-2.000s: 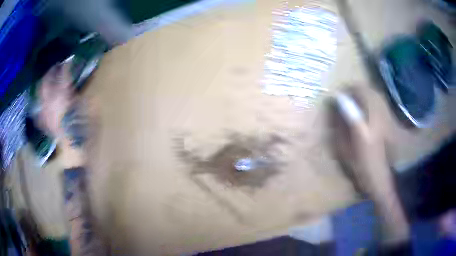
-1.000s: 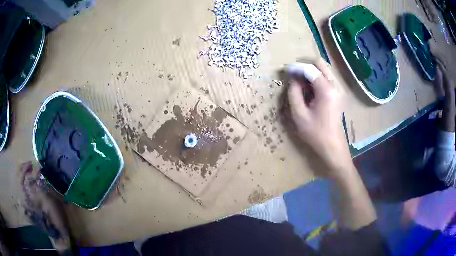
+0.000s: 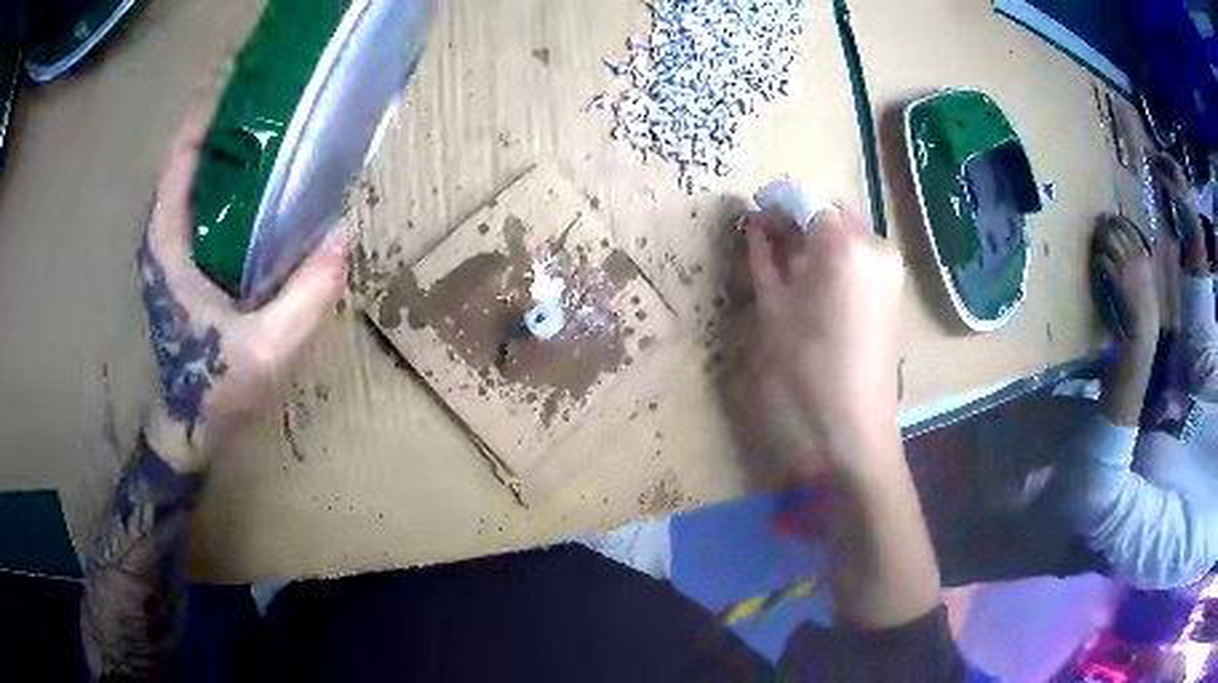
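My left hand [image 3: 247,314], its forearm tattooed, holds a green housing [image 3: 274,147] by its lower end. The housing stands tilted on its side, its silver face [image 3: 321,147] turned right, its top cut off by the frame edge. My right hand [image 3: 822,294], with a white finger cot [image 3: 795,203], is over the bench below the pile of small fittings [image 3: 708,74]. Its fingertips are pinched together; whether they hold a small part cannot be told. A white round cap [image 3: 542,318] stands on the brown-stained cardboard pad [image 3: 468,387], between my hands.
Another green housing [image 3: 975,207] lies recess up on the right, beyond a dark gap in the cardboard cover [image 3: 441,507]. Another person's hands [image 3: 1133,274] are at the far right edge. Part of a housing [image 3: 74,34] shows at the top left. Brown spots dot the bench.
My left hand has taken hold of the housing that lay recess up on the left, and it is now raised and turned on its side. My right hand stays near the fittings, now less blurred.
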